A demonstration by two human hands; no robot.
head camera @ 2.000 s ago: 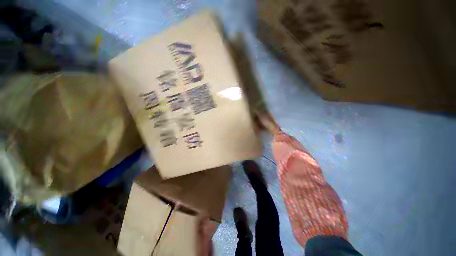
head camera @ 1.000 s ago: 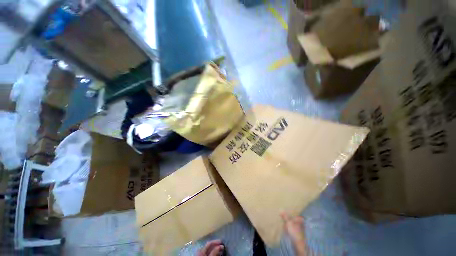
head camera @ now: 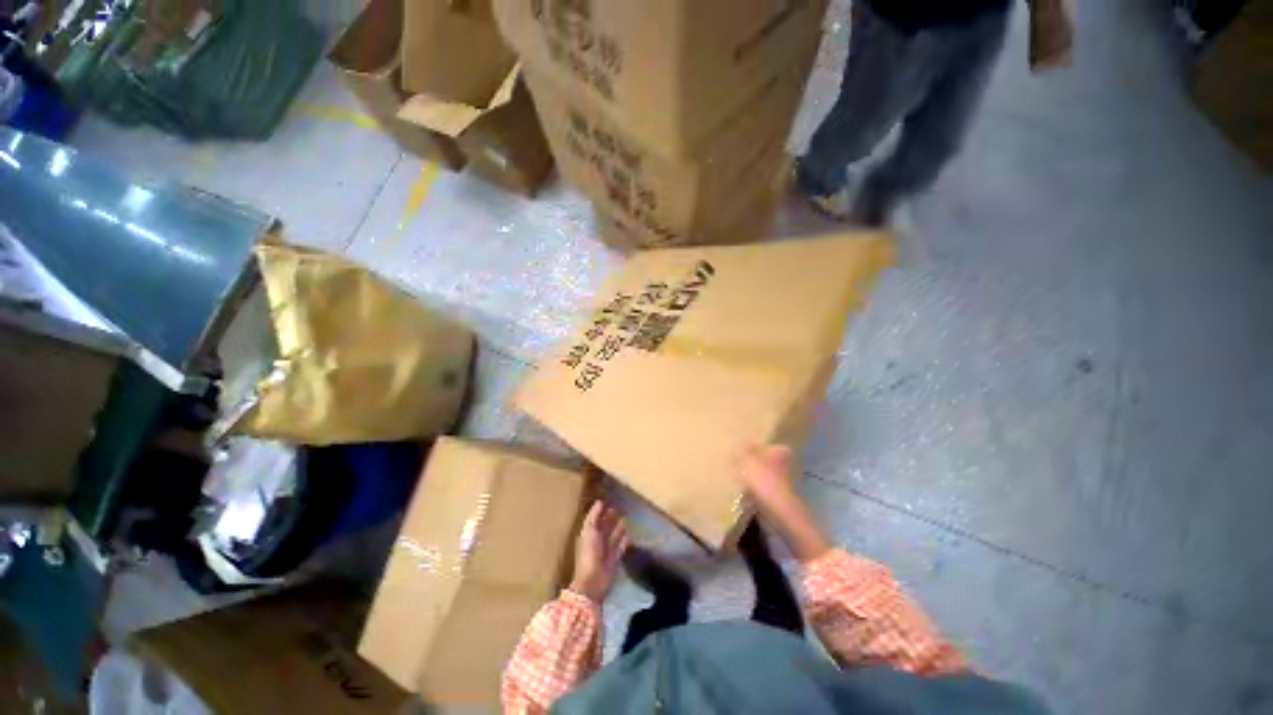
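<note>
A brown carton with black print (head camera: 670, 370) is tilted in front of me. My right hand (head camera: 772, 486) grips its near edge, thumb side on the printed face. A smaller plain carton (head camera: 482, 552) with shiny clear tape stands to its left, its top closed. My left hand (head camera: 598, 549) is beside that carton's right side, fingers apart and holding nothing; whether the fingertips touch it I cannot tell. The undersides of both cartons are hidden.
A woven sack (head camera: 370, 349) and a dark-lined waste bin (head camera: 258, 510) stand left. Large printed cartons (head camera: 684, 84) and an open carton (head camera: 510, 140) are ahead. A person's legs (head camera: 907, 98) are beyond. A green-topped bench (head camera: 126, 231) is far left.
The view has turned, so the sack, bin and cartons sit further left. The smaller carton's top gap no longer shows; a taped face does. My left hand has come up beside it.
</note>
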